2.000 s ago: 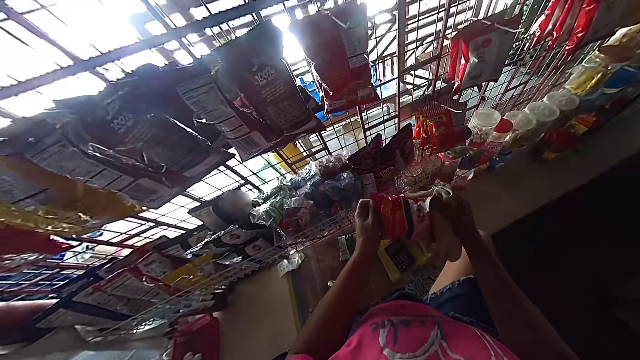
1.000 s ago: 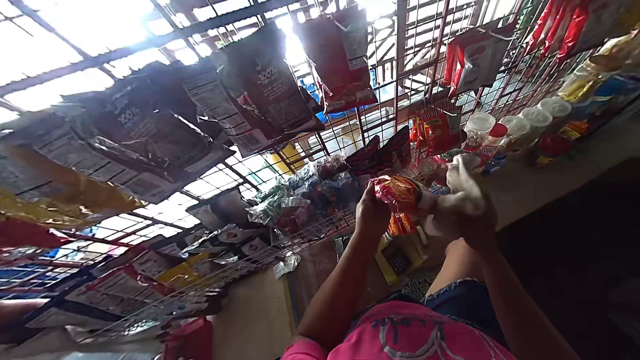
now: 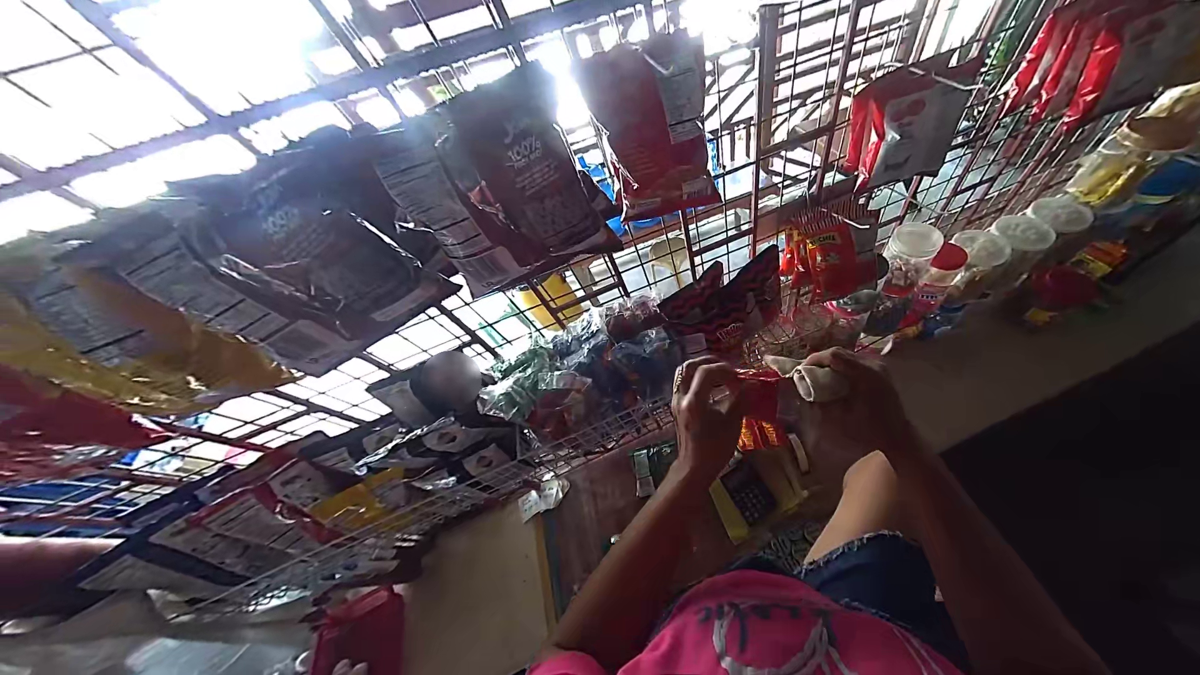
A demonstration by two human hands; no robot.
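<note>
My left hand is closed on the edge of a red plastic packet, whose lower part shows orange and yellow. Close by on the right, my right hand grips a bunched whitish cloth against the packet's other side. What the packet holds cannot be told. Below the hands, a calculator with a yellow edge lies on the wooden counter.
Snack bags hang from a metal grid in front. A wire rack holds wrapped goods at the left. Lidded plastic jars line the right side. A red container stands at the lower left. An arm shows at the far left edge.
The whitish cloth was raised and spread over the packet's right side a second ago; now it is bunched lower in my right hand. The packet has turned in my hands.
</note>
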